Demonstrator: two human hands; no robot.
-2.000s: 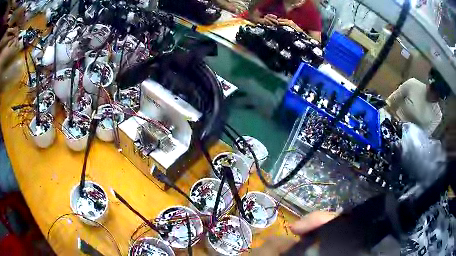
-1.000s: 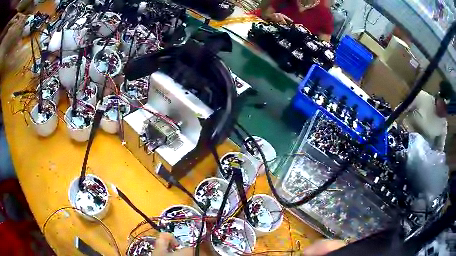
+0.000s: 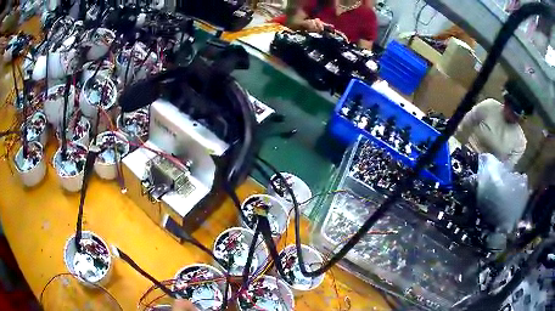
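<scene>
White round housings stand open on the bench, with boards and thin wires inside. One housing [image 3: 89, 262] stands alone at lower left with a black rod in it. Several more [image 3: 236, 250] cluster at the lower middle. A fingertip of my left hand [image 3: 184, 305] shows at the bottom edge beside a front housing [image 3: 201, 285]; the rest is cut off, so its grip is hidden. My right hand is not seen. A screw feeder [image 3: 176, 164] with a metal mechanism stands mid-bench.
Many housings crowd the upper left. A black cord [image 3: 468, 115] loops down to the front housings. A green strip [image 3: 292, 115], a blue bin [image 3: 389, 146] of parts and a clear tray [image 3: 328, 234] lie right. People sit beyond.
The view has shifted, so the bench things sit further left. The fingers of my right hand, seen before at the bottom right, are gone from view. Less of my left hand shows.
</scene>
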